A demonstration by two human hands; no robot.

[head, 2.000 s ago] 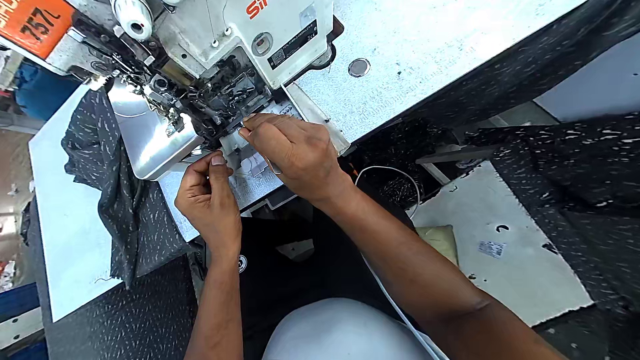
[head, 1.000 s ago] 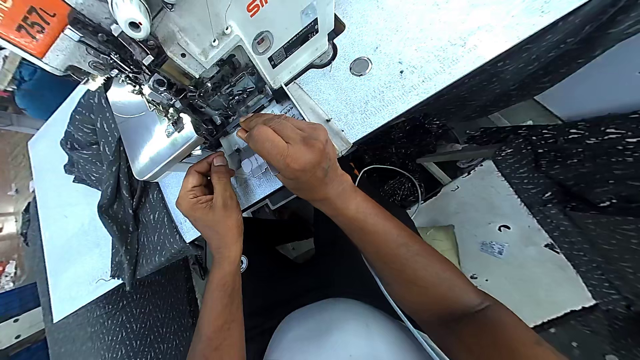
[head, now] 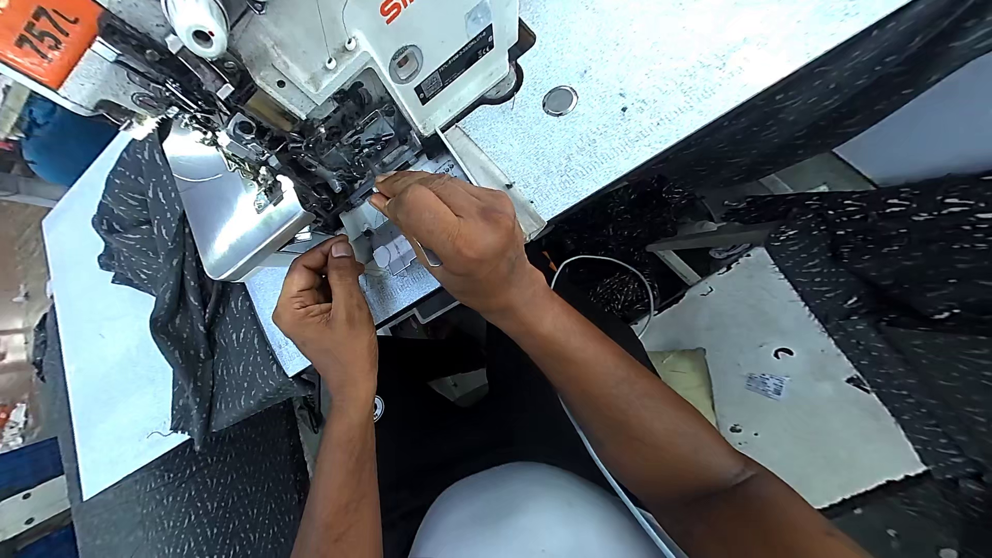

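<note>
An overlock sewing machine (head: 457, 46) stands at the upper left with its looper area (head: 364, 132) exposed. At that opening my right hand (head: 457, 225) grips a slim metal tool, perhaps tweezers; one end shows below the palm, and its tip is hard to make out. Just left of it, my left hand (head: 325, 302) has thumb and forefinger pinched together at the machine's lower edge; whether a thread is between them cannot be told. The metal cloth plate (head: 240, 209) lies left of the looper area. Between the hands is the machine's open front cover (head: 395, 252).
Dark flecked fabric (head: 186, 310) hangs over the white worktable (head: 101, 349) at the left. More such fabric (head: 891, 256) lies at the right beside a white board (head: 790, 403). A white cable (head: 612, 260) loops below the table edge. A thread cone (head: 198, 27) stands at the top left.
</note>
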